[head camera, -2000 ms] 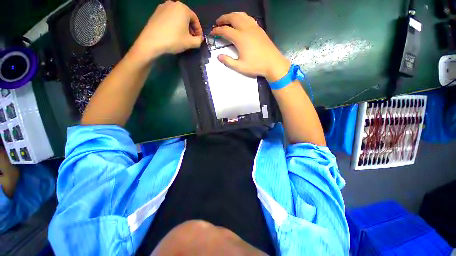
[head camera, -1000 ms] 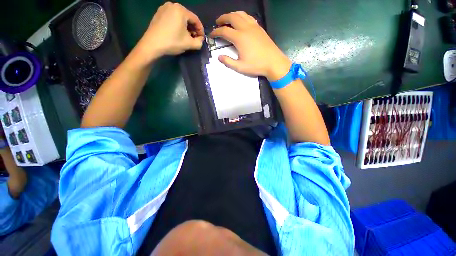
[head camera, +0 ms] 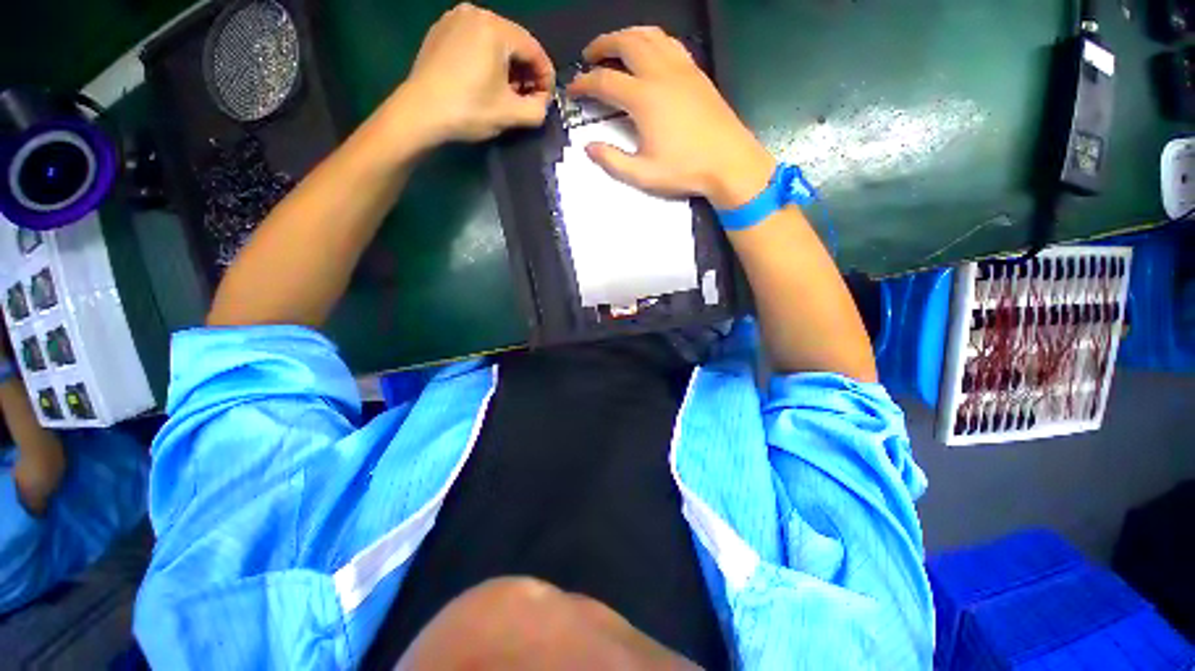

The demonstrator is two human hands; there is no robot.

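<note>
An open device unit [head camera: 629, 236], with a silvery-white face and a dark circuit strip at its top end, lies in a black foam fixture tray [head camera: 531, 249]. My left hand [head camera: 482, 76] is at the device's top left corner, thumb and fingers pinched together; whether a small part is between them is hidden. My right hand [head camera: 668, 118] lies over the device's top right part, fingers spread and curled, fingertips at the top end near my left fingertips. A blue wrist strap [head camera: 767, 199] is on my right wrist.
At left are a parts tray [head camera: 321, 98] with dark components [head camera: 243, 197] and a round dish [head camera: 252, 59], a purple-ringed cylinder [head camera: 53, 171] and a white compartment tray [head camera: 112, 315]. At right are a black box [head camera: 1086, 118] and a rack of red-brown leads [head camera: 1039, 344]. Another person's arm shows far left.
Both hands, the device and its tray appear slightly further right in the view, as do the items at left. The hands keep nearly the same pose at the device's top end.
</note>
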